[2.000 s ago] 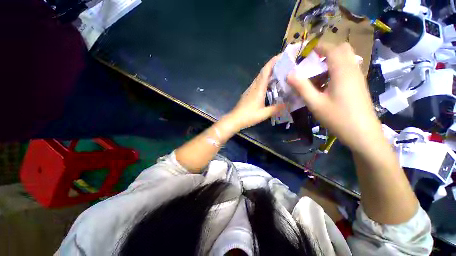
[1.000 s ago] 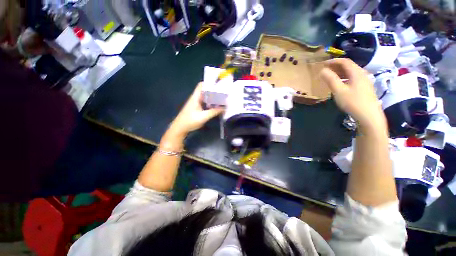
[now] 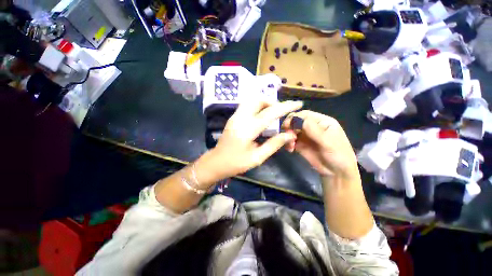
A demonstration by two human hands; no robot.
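Observation:
A white camera (image 3: pixel 245 83) with a checkered LED panel and a black lower part stands on the dark green mat in front of me. My left hand (image 3: pixel 243 135) lies over its lower right side, fingers spread towards my right hand; whether it grips anything is hidden. My right hand (image 3: pixel 323 143) is just right of the camera, its fingertips closed on a small black piece (image 3: pixel 296 123), close to my left fingertips. A white box-like cover (image 3: pixel 183 73) with a yellow strip is at the camera's left side.
A cardboard tray (image 3: pixel 337 67) with several black bits lies behind the camera, a yellow-handled tool (image 3: pixel 352 35) at its corner. Several white cameras (image 3: pixel 439 156) crowd the right side. More parts and cameras are at the back. A person's dark sleeve (image 3: pixel 32 156) is at left, a red stool (image 3: pixel 62 248) below.
The camera now stands further left, and my left hand has moved from its left side to its right. My right hand has come from the tray to beside the camera, with a small black piece.

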